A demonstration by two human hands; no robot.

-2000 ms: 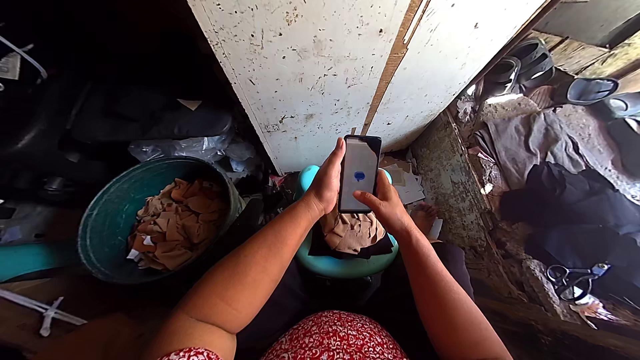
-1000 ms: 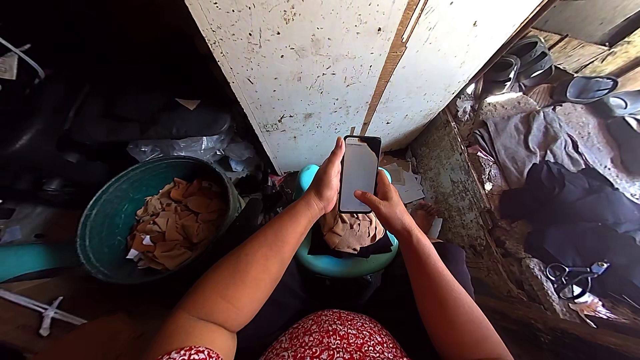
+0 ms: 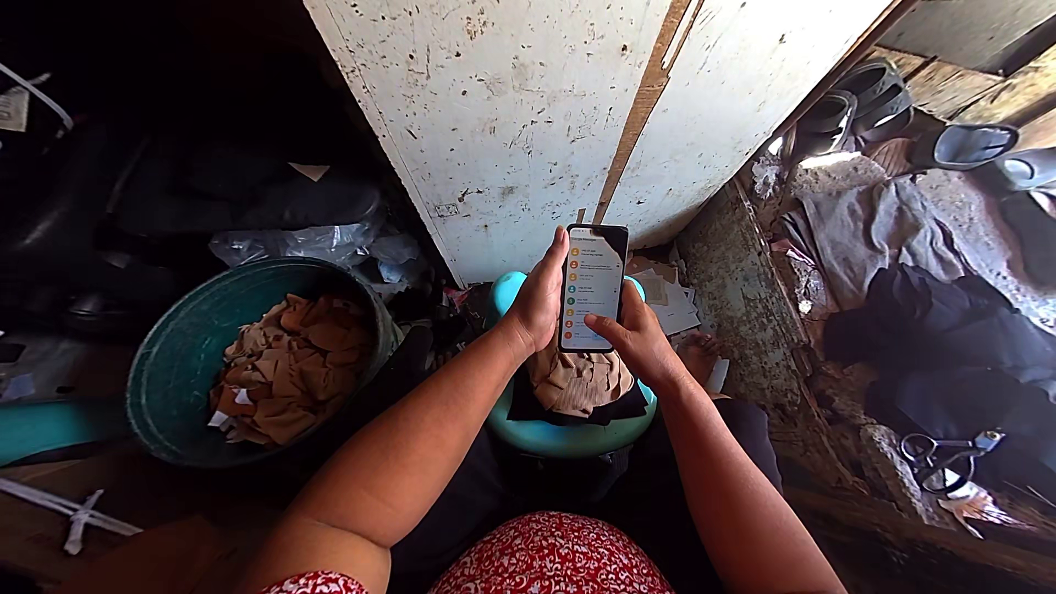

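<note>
A black smartphone [image 3: 591, 285] is held upright between both hands, its lit screen showing a list with coloured round icons. My left hand [image 3: 540, 297] grips its left edge, with the thumb along the side. My right hand [image 3: 643, 334] supports the right edge, and its thumb lies over the lower part of the screen. Beneath the phone, a pile of tan fabric pieces [image 3: 582, 384] rests on black cloth [image 3: 528, 406] on a turquoise plastic stool [image 3: 569, 440]. The phone and hands hide part of the pile and stool.
A green tub [image 3: 157, 363] with brown fabric scraps [image 3: 289, 371] stands at left. A stained white panel [image 3: 511, 107] rises ahead. Papers [image 3: 672, 305] lie behind the stool. On the right are dark cloths [image 3: 932, 330], scissors [image 3: 940, 458] and sandals [image 3: 965, 147].
The phone screen has gone from a pale page with a blue icon, through a nearly blank page, to a list with coloured icons. Both hands have stayed about where they were.
</note>
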